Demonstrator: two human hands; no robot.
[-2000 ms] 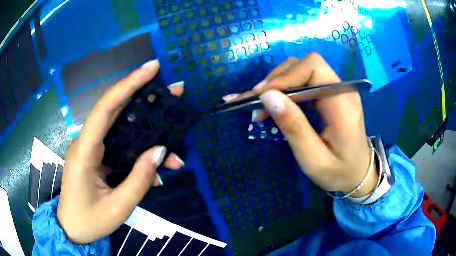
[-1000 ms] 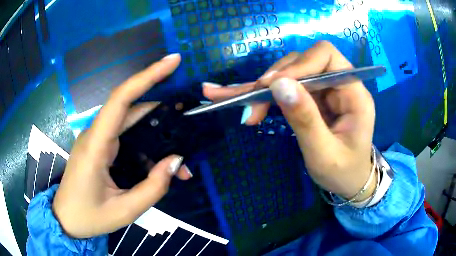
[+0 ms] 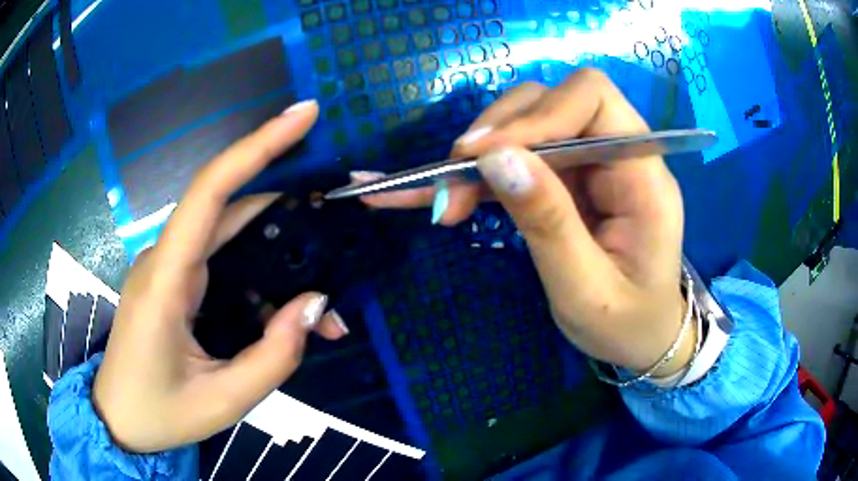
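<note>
My left hand (image 3: 188, 310) holds a black plastic housing (image 3: 282, 258) at centre left, thumb at its lower edge and fingers along its upper side. The housing is dark against the dark sheet behind it, so its outline is hard to see; small round openings show. My right hand (image 3: 593, 216) grips slim silver tweezers (image 3: 564, 155) between thumb and fingers. The tweezers' tip lies over the upper part of the housing, beside a small round opening. Whether the tip holds a piece or touches the housing cannot be told.
Ring gaskets (image 3: 405, 70) sit in a grid on blue film under and beyond the hands. A brighter blue ring liner (image 3: 738, 85) lies upper right. A dark rectangular sheet (image 3: 202, 122) is upper left. A white-backed strip sheet (image 3: 301, 427) lies near the left forearm. Yellow tape (image 3: 832, 141) edges the right.
The tweezers have moved left from the housing's right side to its upper part. The left fingers have spread from their earlier grip, and the housing lies flatter to view.
</note>
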